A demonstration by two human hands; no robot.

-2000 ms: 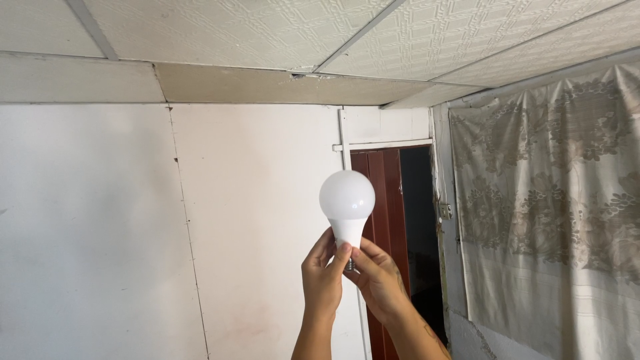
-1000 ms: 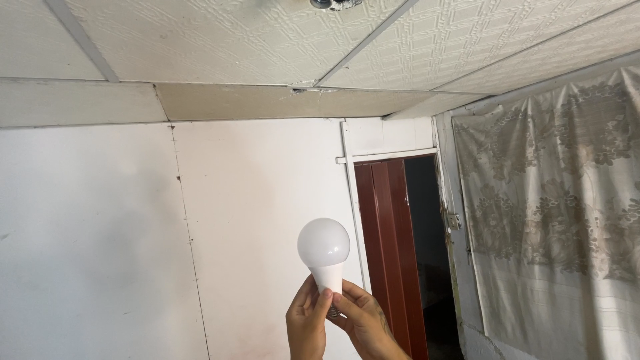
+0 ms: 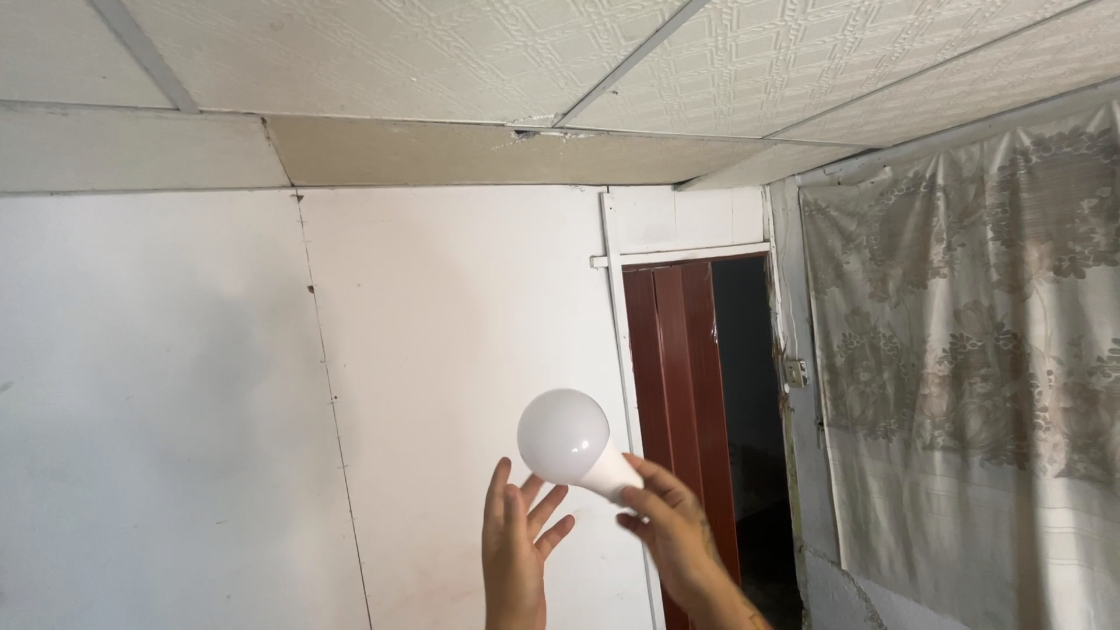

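A white LED light bulb (image 3: 564,437) is held up in front of the white wall, tilted with its round globe toward the upper left. My right hand (image 3: 678,525) grips the bulb's narrow lower end between thumb and fingers, which hide the base. Just left of and below the globe, my left hand (image 3: 518,542) is raised with its fingers spread, holding nothing. Whether a fingertip of it touches the globe cannot be told.
Behind the hands stands a white panel wall (image 3: 420,350) with a dark seam. To the right are a reddish-brown folding door (image 3: 674,367), a dark doorway, a wall switch or outlet (image 3: 795,374) and a patterned curtain (image 3: 980,350). Textured ceiling panels (image 3: 394,52) hang overhead.
My left hand has let go of the bulb and opened. The bulb, upright between both hands before, now leans left in my right hand alone.
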